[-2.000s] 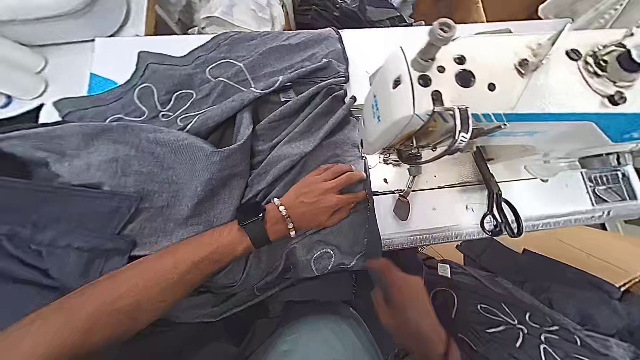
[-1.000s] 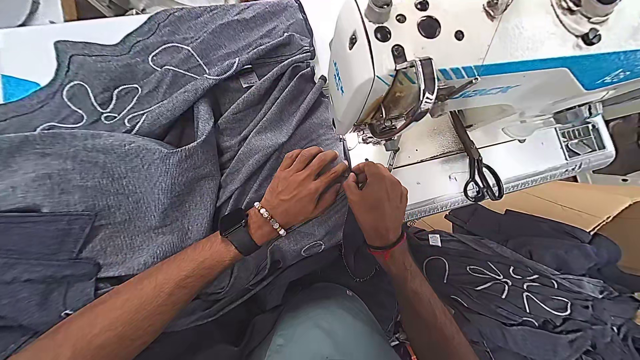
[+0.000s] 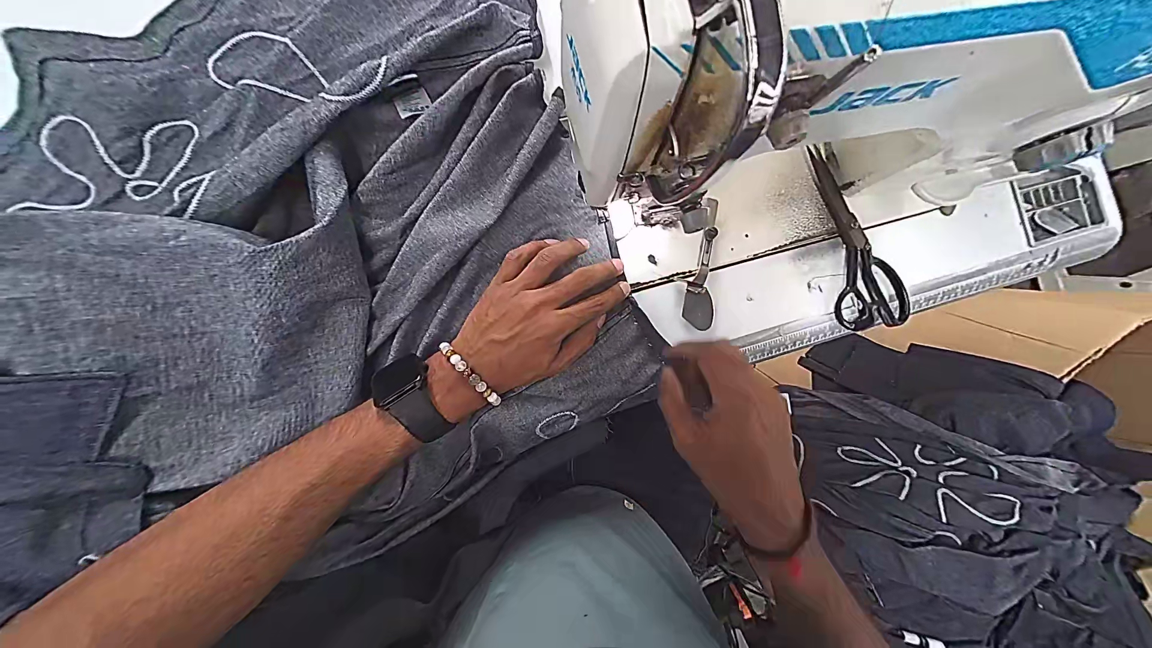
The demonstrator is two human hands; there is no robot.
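Observation:
Dark grey fabric of a garment (image 3: 243,315) with white cord loops spreads over the table, its right edge beside the needle area of a white Jack sewing machine (image 3: 603,99). My left hand (image 3: 531,315), with a watch and a beaded bracelet at the wrist, lies flat on the fabric close to that edge, fingers apart. Near the fabric's front right corner is my right hand (image 3: 720,423), blurred, with thumb and forefinger curled at the dark edge. Whether it pinches the cloth cannot be told.
Black-handled scissors (image 3: 868,283) lie on the machine bed, right of a small metal plate on an arm (image 3: 697,306). A ruler strip (image 3: 810,337) runs along the table's front edge. Below it, a cardboard box (image 3: 1017,324) stands behind dark garments (image 3: 936,486) with white cord.
My right hand was at the fabric edge beside my left fingers a second ago and is now lower and farther right, away from them. My left hand has flattened out on the fabric.

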